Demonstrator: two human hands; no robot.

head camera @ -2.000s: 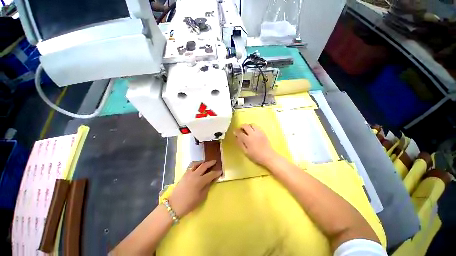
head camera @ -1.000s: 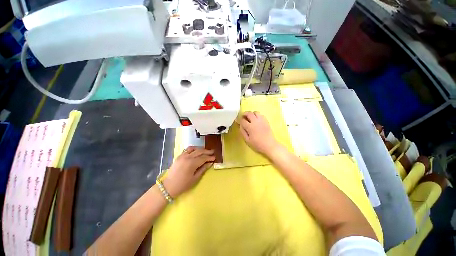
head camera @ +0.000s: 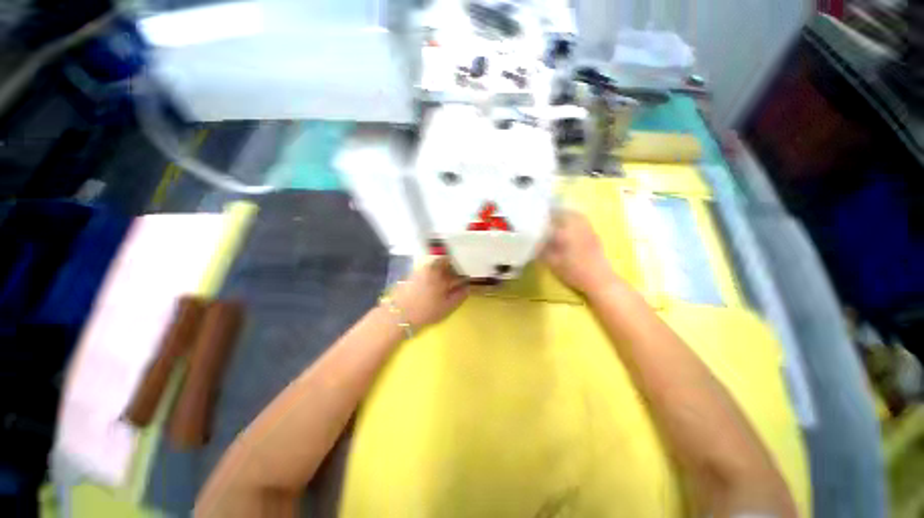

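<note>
The frame is blurred. A large yellow panel (head camera: pixel 507 405) covers the near table and runs under the white sewing head (head camera: pixel 486 182). My left hand (head camera: pixel 434 291) lies at the head's lower left side, its fingertips partly hidden by the head. My right hand (head camera: pixel 572 248) rests on the yellow template flap (head camera: pixel 618 238) just right of the head, its fingertips partly behind it. A small dark edge, perhaps the brown strip, shows under the head; the rest is hidden. Whether either hand grips anything cannot be told.
Two loose brown strips (head camera: pixel 208 372) lie at the left beside a pale printed sheet (head camera: pixel 127 334) with a yellow edge. A yellow roll (head camera: pixel 664 148) lies at the back right. The control screen housing (head camera: pixel 274 61) hangs upper left. Finished panels (head camera: pixel 907 445) are at the right edge.
The view has shifted, so the scene sits further right. My left hand has moved forward, closer under the head. The brown strip at the head is now mostly hidden. My right hand stays beside the head.
</note>
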